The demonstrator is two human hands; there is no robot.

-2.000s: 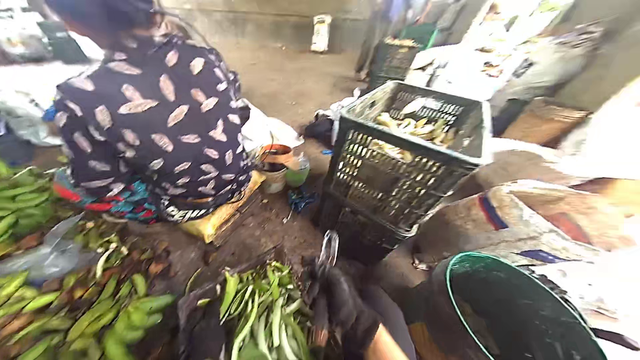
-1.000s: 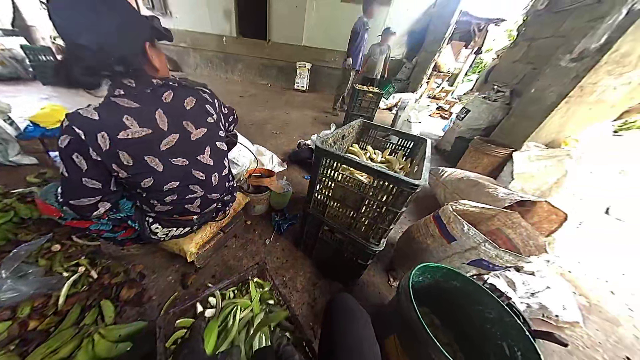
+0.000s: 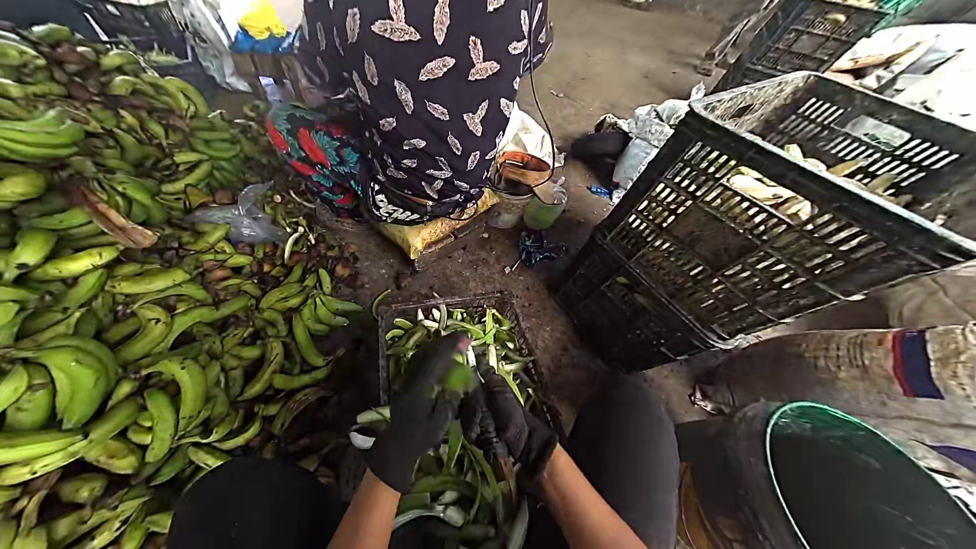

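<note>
My left hand (image 3: 418, 404), in a dark glove, is closed around a green plantain (image 3: 457, 377), whose end shows blurred between the hands. Close beside it on the right, my right hand (image 3: 509, 418), gloved too, has its fingers curled; a pale, narrow thing near its fingertips may be a blade, but I cannot tell. Both hands are above a dark plastic crate (image 3: 383, 358) holding green peels (image 3: 450, 484). A large heap of green plantains (image 3: 164, 328) lies to the left.
A person (image 3: 435, 99) in a feather-print top sits ahead. Stacked black crates (image 3: 717, 236), the upper one with peeled plantains (image 3: 770, 191), stand at right. Nearer are a dark bucket with a green rim (image 3: 862, 473) and woven sacks (image 3: 831, 366). Small containers (image 3: 509, 210) sit beside the person.
The view has tilted down and left. Both my hands are now together over the crate of peels, the left one around a plantain. Two seconds ago my right hand was apart, near the crate's right side.
</note>
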